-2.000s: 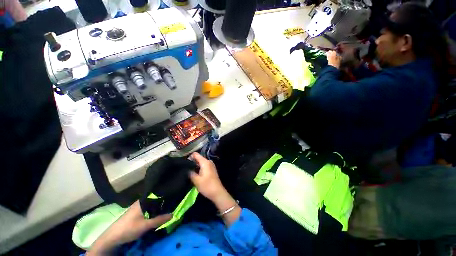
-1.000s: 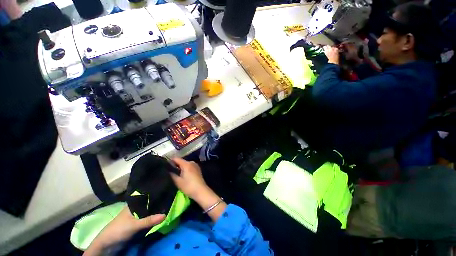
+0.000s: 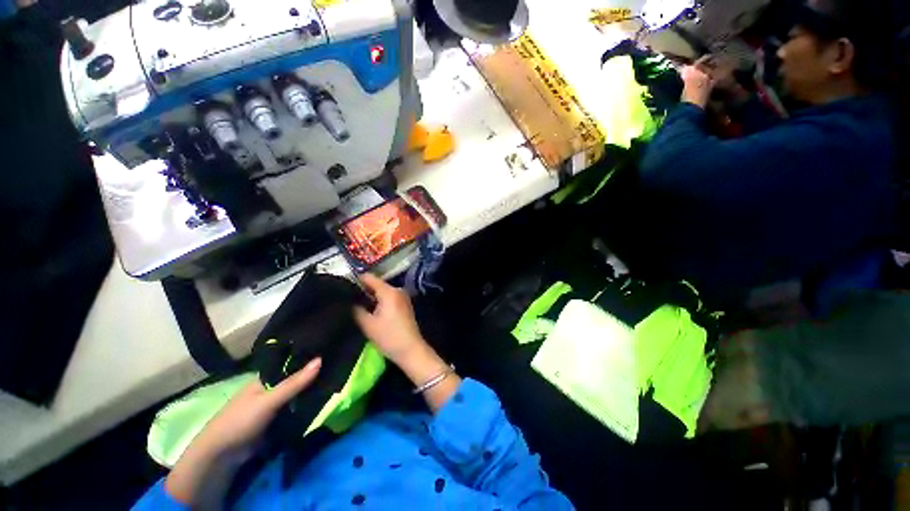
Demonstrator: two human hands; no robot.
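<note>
A bunched piece of black cloth (image 3: 311, 321) with neon-green edges (image 3: 349, 391) lies over my lap at the table's front edge. My right hand (image 3: 391, 321) grips its upper right edge; whether a small tool is in the palm cannot be told. My left hand (image 3: 249, 409) lies on the cloth's lower left part, thumb or finger stretched over it, other fingers hidden under or behind the cloth. A pale green piece (image 3: 185, 424) lies beside my left wrist.
The overlock machine (image 3: 269, 130) stands ahead. A lit phone (image 3: 389, 235), a blue-grey rag strip (image 3: 427, 264) and a yellow-orange object (image 3: 437, 145) are right of it. A pile of black and green pieces (image 3: 589, 354) lies at right. A person in blue (image 3: 758, 190) works at a neighbouring machine.
The view has shifted, so the machine sits higher. The black cloth has been spread somewhat, and my left hand's extended finger has moved up over it. My right hand still holds the upper edge.
</note>
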